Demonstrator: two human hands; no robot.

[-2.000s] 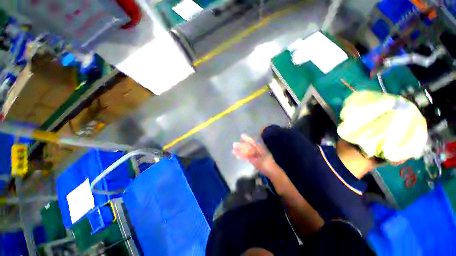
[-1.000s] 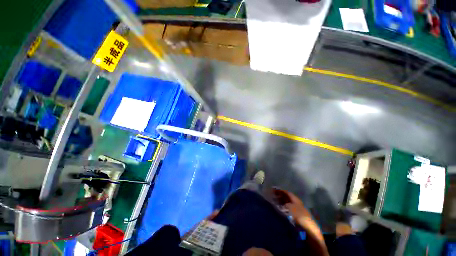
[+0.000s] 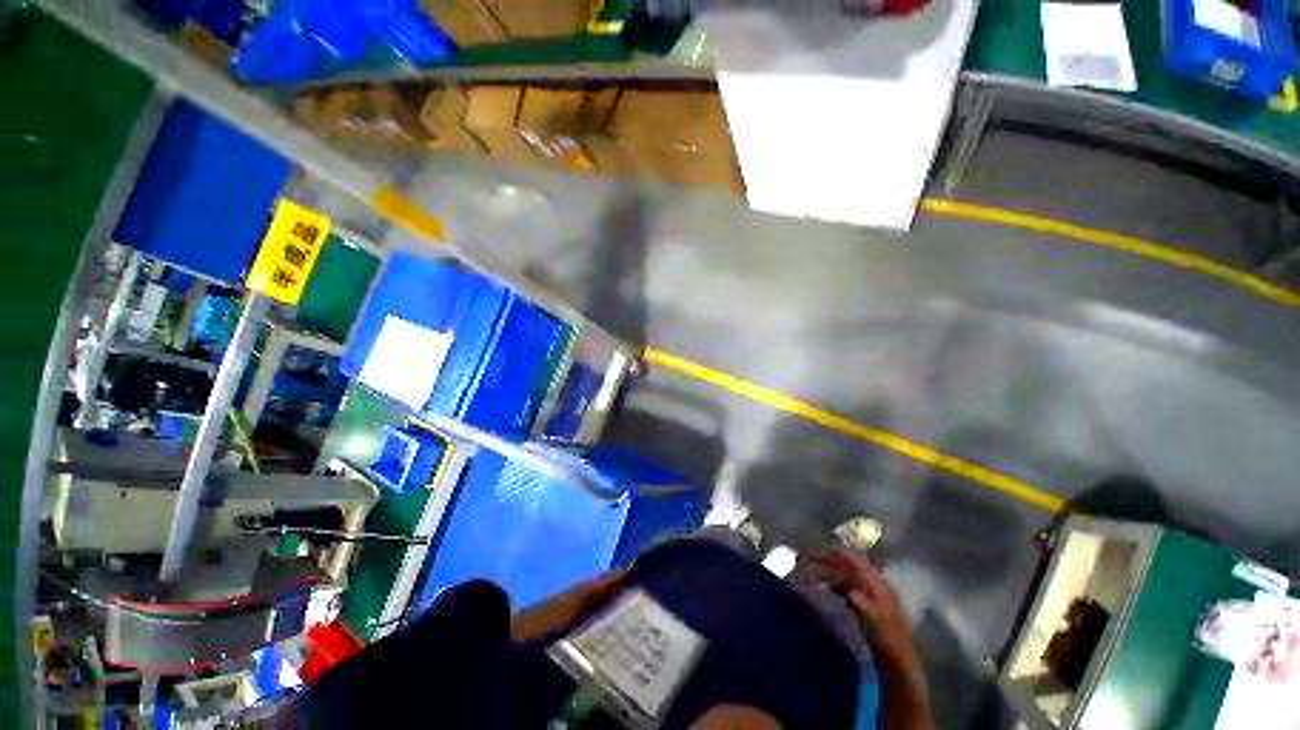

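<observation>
My right hand (image 3: 867, 596) is low in the picture, right of my dark clothing. It is small and blurred, with fingers partly curled near a dim greyish patch; I cannot tell whether it holds anything. A strip of bare skin of my left arm or hand (image 3: 559, 610) shows beside the ID badge (image 3: 635, 659); its fingers cannot be made out. A large blue bin (image 3: 520, 535) is in front of me to the left. A pale tube handle (image 3: 535, 459) crosses above it.
Another blue bin (image 3: 478, 335) bears a white sheet (image 3: 406, 360). A yellow sign (image 3: 291, 251) hangs on a metal frame at left. Cartons (image 3: 663, 136) and a white-covered block (image 3: 834, 129) are behind. A yellow line (image 3: 855, 431) crosses the grey floor; a green-topped bench (image 3: 1169, 628) is at lower right.
The view has swung right and away from the other person with the yellow cap, who is now out of view. Since one second ago, the bins, sign and right bench have shifted slightly in the picture.
</observation>
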